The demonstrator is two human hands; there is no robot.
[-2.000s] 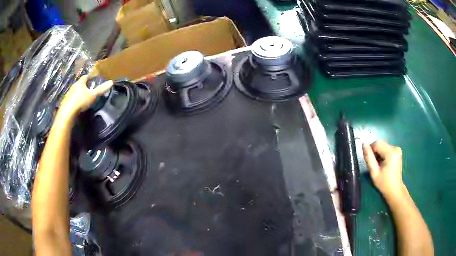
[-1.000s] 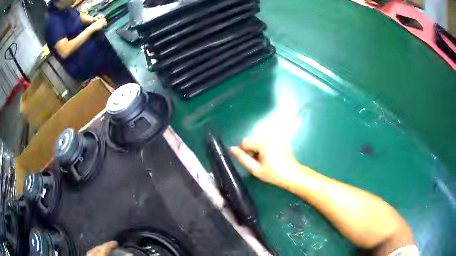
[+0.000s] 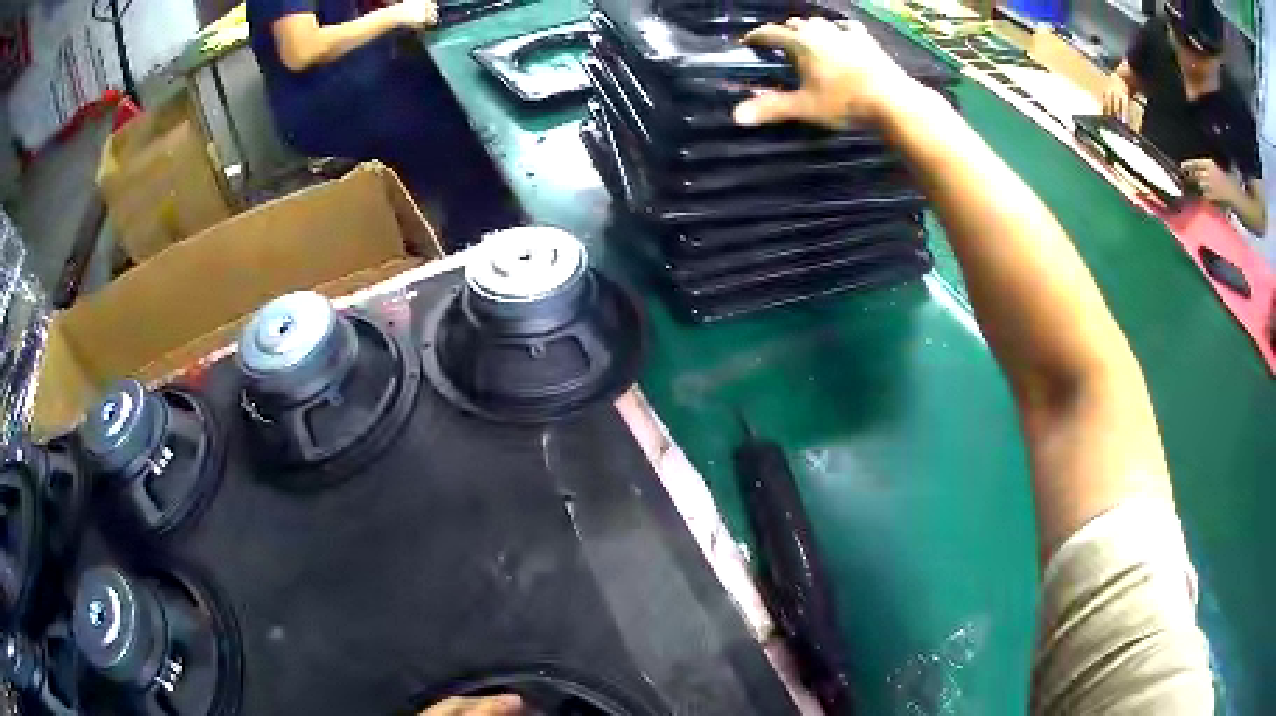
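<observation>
My right hand (image 3: 812,77) is at the top of the stack of black panels (image 3: 798,238) on the green bench, thumb and fingers apart at the top panel's near edge. Whether it grips the panel I cannot tell. My left hand (image 3: 476,705) is cut off by the bottom edge; only a bit of it shows at a black speaker driver (image 3: 581,685) on the black mat. Its grip is hidden. The black electric screwdriver (image 3: 787,539) lies on the green bench beside the mat's right edge.
Several drivers stand magnet up along the mat's back and left, one at the back right (image 3: 525,329). An open cardboard box (image 3: 238,287) is behind them. Another panel (image 3: 539,67) lies beyond the stack. A person in dark clothes (image 3: 378,105) is at the back, another (image 3: 1203,112) at the far right.
My right hand has moved from beside the screwdriver up to the panel stack. The left hand has brought a driver from the left side to the near edge. The view has swung right.
</observation>
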